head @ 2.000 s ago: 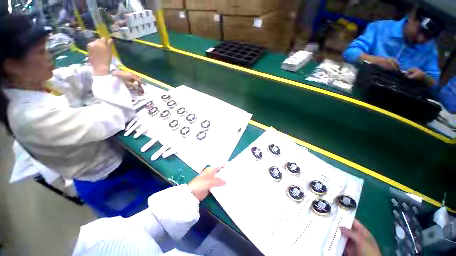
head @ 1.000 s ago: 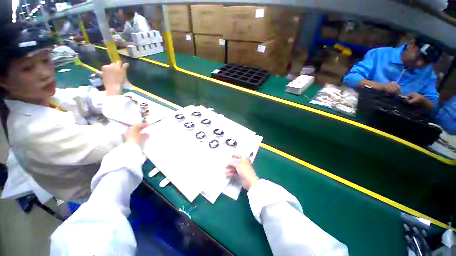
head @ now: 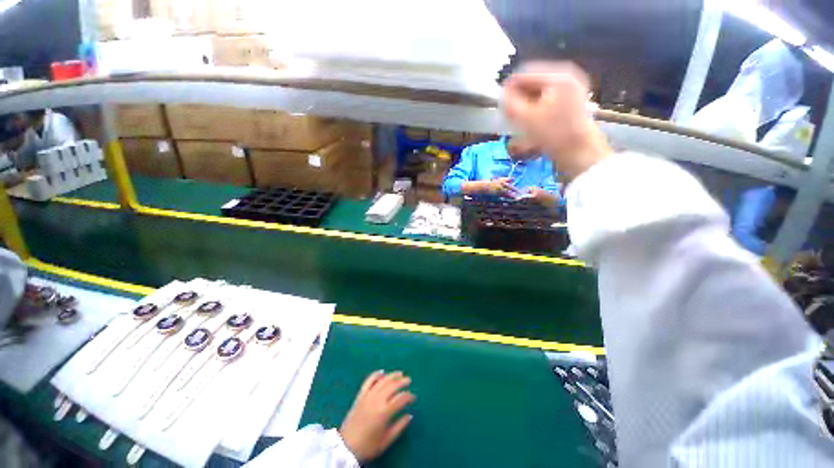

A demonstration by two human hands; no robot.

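Note:
Smartwatches (head: 197,338) with round dark faces, printed stickers and pale straps lie in two slanting rows on a stack of white foam sheets (head: 302,366) at the left of the green bench. My left hand (head: 377,416) lies on the green mat just right of this stack, empty, with its fingers spread. My right hand (head: 550,110) is raised to the overhead shelf, at the right end of a pile of white sheets (head: 393,46). It is blurred, and I cannot tell whether its fingers grip a sheet.
A dark conveyor (head: 366,274) edged in yellow runs behind the bench. Beyond it are a black pocketed tray (head: 282,207), cartons and a person in blue (head: 485,169). Sticker stock (head: 585,402) lies at the right. More watches (head: 55,302) and part of a person are at the left edge.
The watch-loaded sheet was carried left, set onto the other sheets and released. My right hand has risen to the shelf. My left hand has moved right onto the mat. The view has turned right and up.

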